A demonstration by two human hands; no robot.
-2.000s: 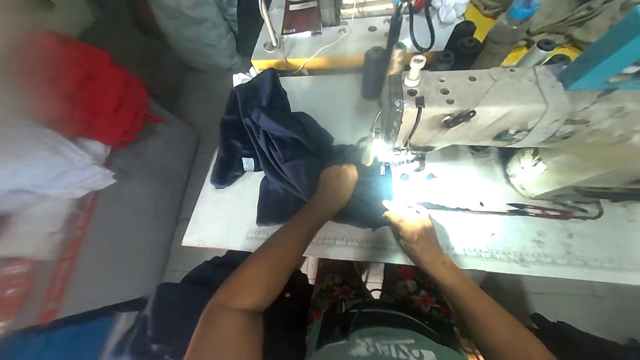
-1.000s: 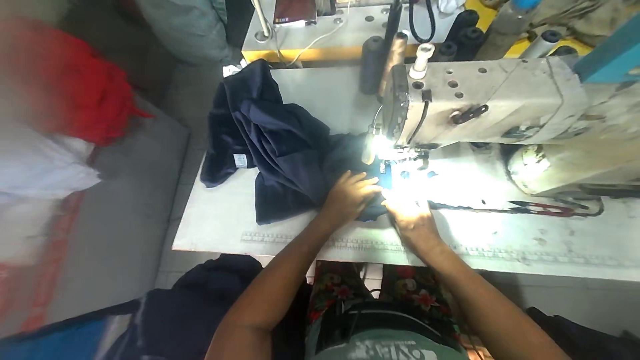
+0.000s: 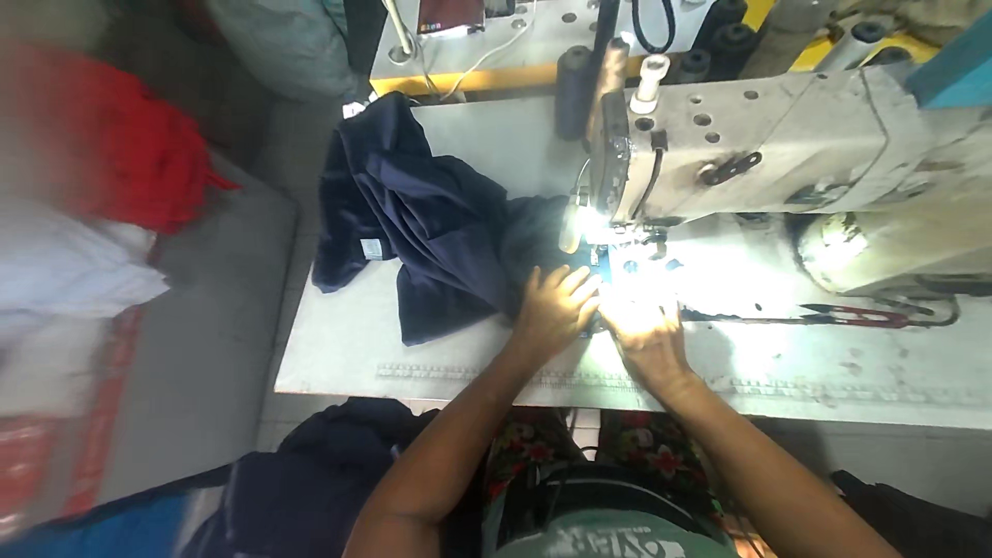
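A navy blue garment (image 3: 442, 225) lies bunched on the white sewing table (image 3: 341, 360), its right end under the needle area of an industrial sewing machine (image 3: 744, 147). My left hand (image 3: 554, 310) rests with fingers spread on the cloth just in front of the needle. Close beside it, my right hand (image 3: 647, 333) has its fingers bent at the garment's right edge; glare from the machine lamp (image 3: 595, 225) hides its fingertips and whether they pinch the cloth. A small pale label (image 3: 372, 249) shows on the garment's left part.
Red-handled thread snips (image 3: 860, 316) lie right of my right hand. Dark thread cones (image 3: 573, 93) stand behind the machine head. A printed ruler scale (image 3: 434, 372) runs along the table's front edge. Red cloth (image 3: 147, 139) and white cloth (image 3: 70, 263) are at the left, dark cloth (image 3: 310, 473) below.
My left hand has gone from a closed hold on the cloth to spread fingers lying flat nearer the needle. My right hand stays beside the needle area. The bulk of the garment lies much as before.
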